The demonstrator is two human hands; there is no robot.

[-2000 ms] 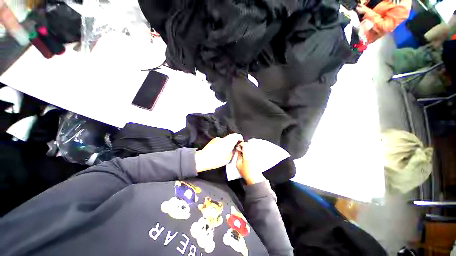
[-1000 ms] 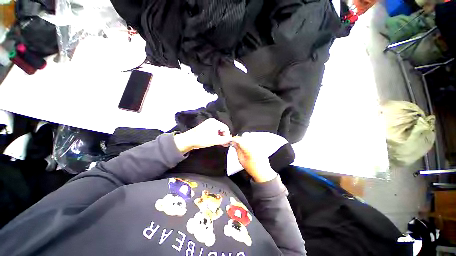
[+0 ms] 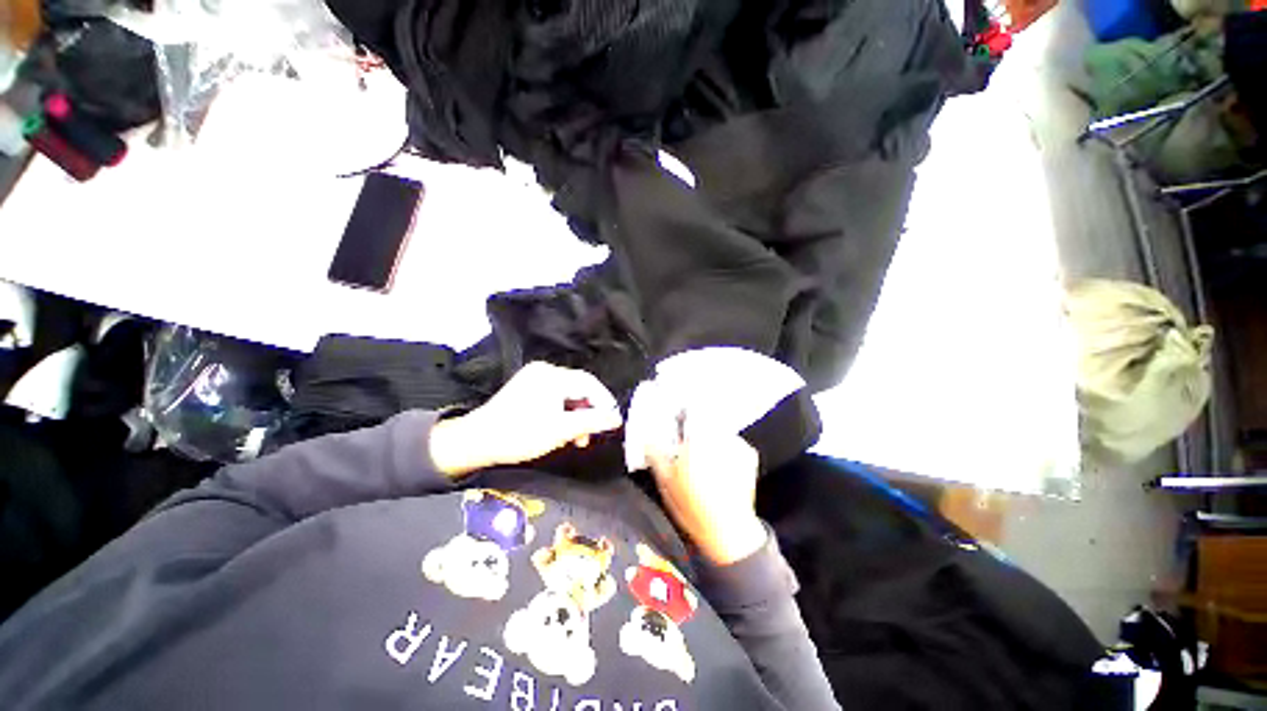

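The white pad [image 3: 736,389] is a bright half-moon in front of me, against black garment cloth [image 3: 792,438]. My right hand [image 3: 706,479] is on its lower left part, gripping it with bent fingers. My left hand [image 3: 525,420] is just left of the pad, apart from it, with curled fingers. A small dark reddish spot shows between the left fingers; whether it is a held tool cannot be told. No thread can be made out.
A large heap of black garments [image 3: 667,84], partly ribbed, lies across the white table [image 3: 479,229]. A smartphone [image 3: 377,232] lies left. Clear plastic [image 3: 250,56] is at upper left, more [image 3: 206,396] at lower left. A tied beige sack [image 3: 1142,368] stands right.
My left hand has moved left and away from the pad, where both hands had met. My right hand still grips the pad, which now shows more broadly.
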